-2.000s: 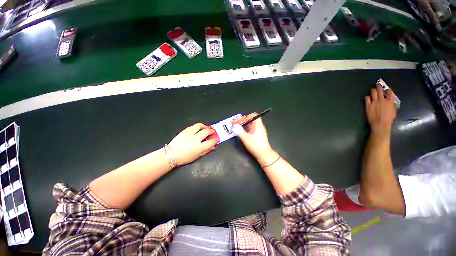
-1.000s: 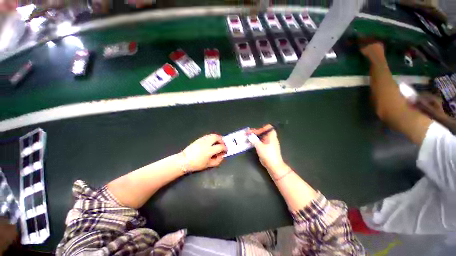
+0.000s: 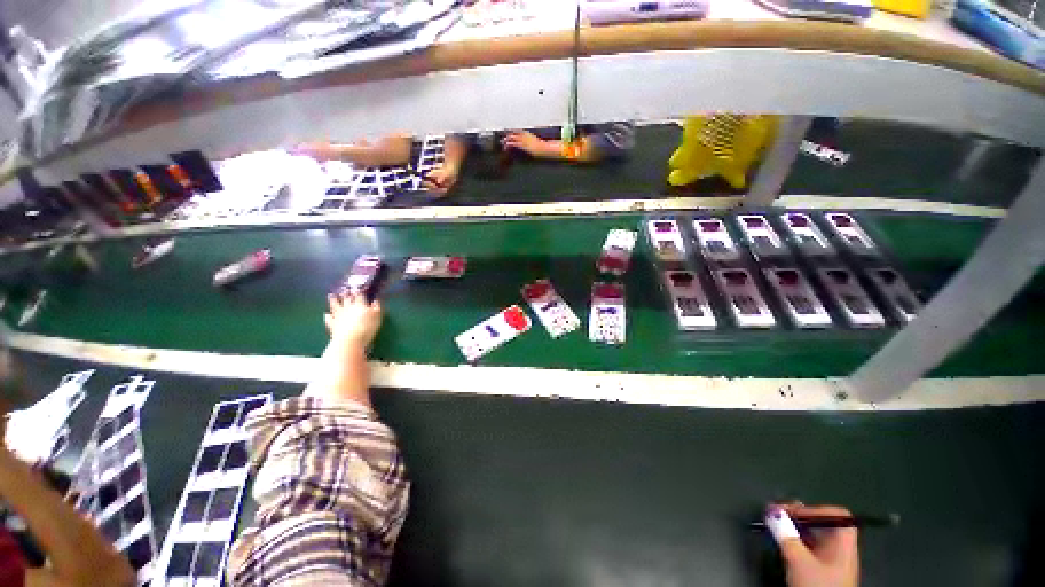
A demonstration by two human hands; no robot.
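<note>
My left hand reaches over the rail onto the green belt, its fingertips on the near end of a dark-faced product unit; how firmly it grips is hard to see. My right hand is low at the right over the dark green bench, cut by the bottom edge, holding a thin black pen-like tool. Several white-and-red units lie loose on the belt, among them one tilted unit and one upright in view.
A clear tray of units in two rows lies on the belt behind a slanting post. A pale rail edges the belt. Label strips and another person's arm are at left. A shelf spans the top.
My left hand has left the unit held over the bench and reached forward-left onto the belt. That unit is no longer in my right hand, which keeps the tool. The view has tilted up and left.
</note>
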